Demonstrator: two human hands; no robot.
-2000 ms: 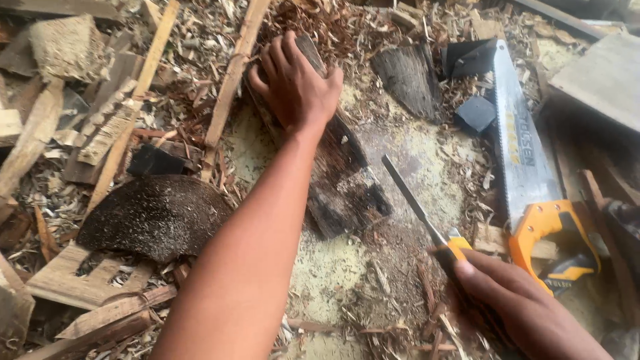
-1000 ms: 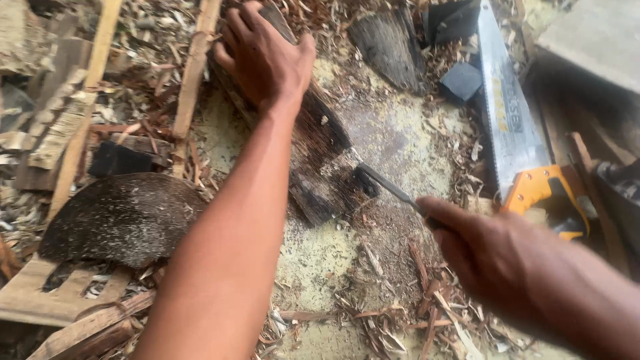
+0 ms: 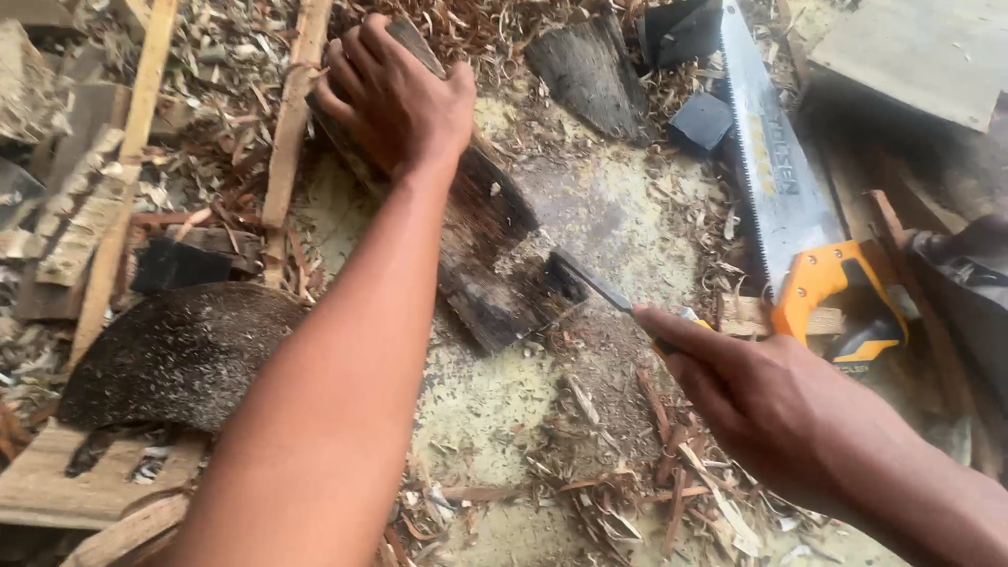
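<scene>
My left hand [image 3: 402, 102] grips the far end of a dark, weathered wooden board [image 3: 492, 205], fingers wrapped over its edge. This board lies slanted on a pale, flaking surface and has a notch near its closer end. In my right hand [image 3: 732, 370] is a chisel [image 3: 591, 279] with a narrow metal blade and a partly hidden yellow and black handle. The blade's tip rests at the board's near right corner, beside the notch; whether it cuts into the wood cannot be told.
A Tolsen handsaw [image 3: 772, 157] with an orange handle lies at right, beside a dark block [image 3: 699, 124]. A weathered wood piece [image 3: 591, 75] lies beyond the board. At left are a dark rounded piece [image 3: 181, 354], wooden strips [image 3: 287, 134] and many shavings.
My right hand has moved the chisel from beside the board to the board's notched end, and it stays there. My left hand has kept hold of the board's far end.
</scene>
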